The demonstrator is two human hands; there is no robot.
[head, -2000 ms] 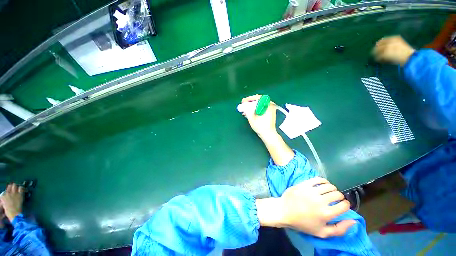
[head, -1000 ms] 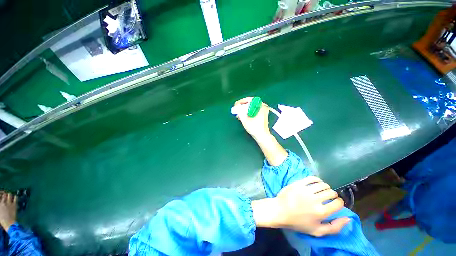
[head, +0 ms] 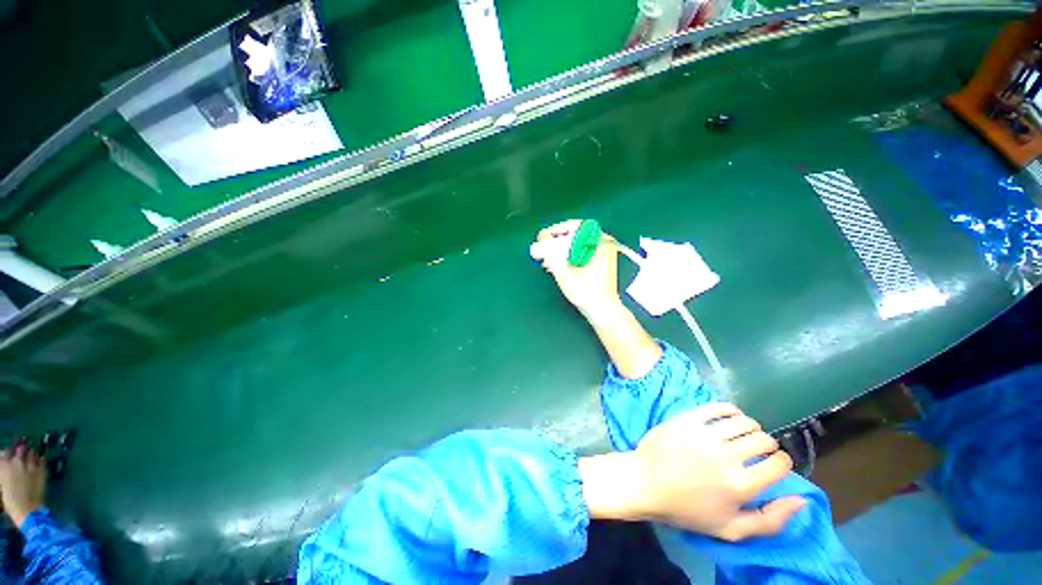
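My right hand (head: 585, 269) is on the green bench surface (head: 343, 377), closed around a white syringe, which is mostly hidden by the fingers. Its bright green cap (head: 585, 242) shows above the hand, and a pale hose (head: 699, 334) trails back past the wrist. A flat white cloth or paper (head: 674, 277) lies just right of this hand, over the hose. My left hand (head: 714, 471) rests palm down across my right forearm sleeve, fingers slightly apart, with nothing seen in it. A small black part (head: 719, 122) sits on the bench near the back ledge.
A patterned strip (head: 865, 234), blue plastic (head: 954, 189) and an orange fixture (head: 1006, 97) are at the right. A person's hand (head: 21, 482) is by dark parts at the far left. White paper (head: 189, 131) and a dark tray (head: 283, 63) lie beyond the metal-edged ledge (head: 434, 135).
The small black part has shifted left relative to the patterned strip. The neighbour's hand and sleeve at the upper right have withdrawn from the bench. My hands have kept their pose.
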